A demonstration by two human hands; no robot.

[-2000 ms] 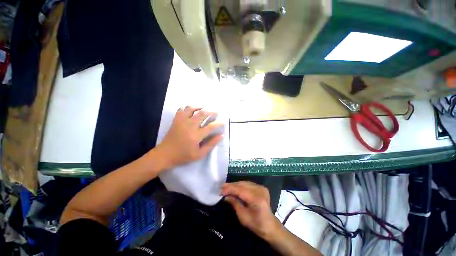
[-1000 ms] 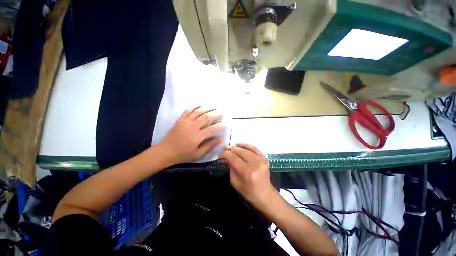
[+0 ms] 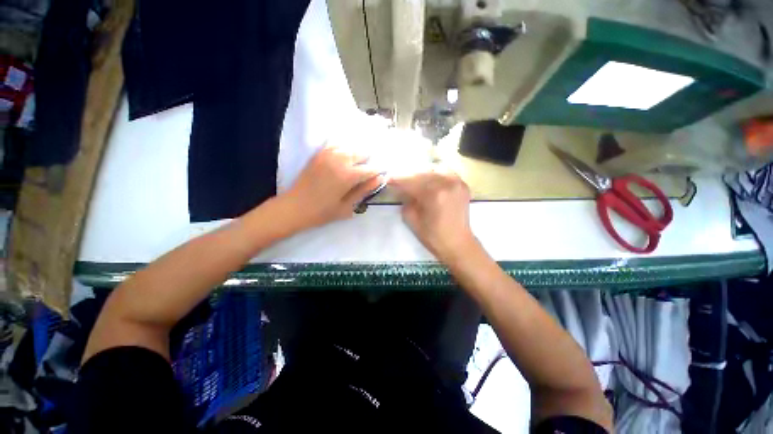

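Note:
The white panel [image 3: 307, 102] lies on the table left of the needle, its near end under my hands. My left hand [image 3: 332, 188] rests on it with bent fingers. My right hand [image 3: 438, 208] is beside it, its fingertips pinching the panel's end close to the presser foot. Lamp glare washes out the needle and the fingertips. The sewing machine [image 3: 542, 59] stands above. A dark panel [image 3: 233, 127] lies on the table to the left.
Red-handled scissors [image 3: 631, 212] and a small dark rectangular object [image 3: 492, 141] lie right of the needle. A brown board [image 3: 63, 186] is at the table's left end. A blue crate [image 3: 222, 352] and tied fabric bundles [image 3: 640, 356] are below the table.
Both hands have moved forward to the needle area. The white panel's near end has gone from my lap up onto the machine bed. The dark panel's near end has also shifted forward.

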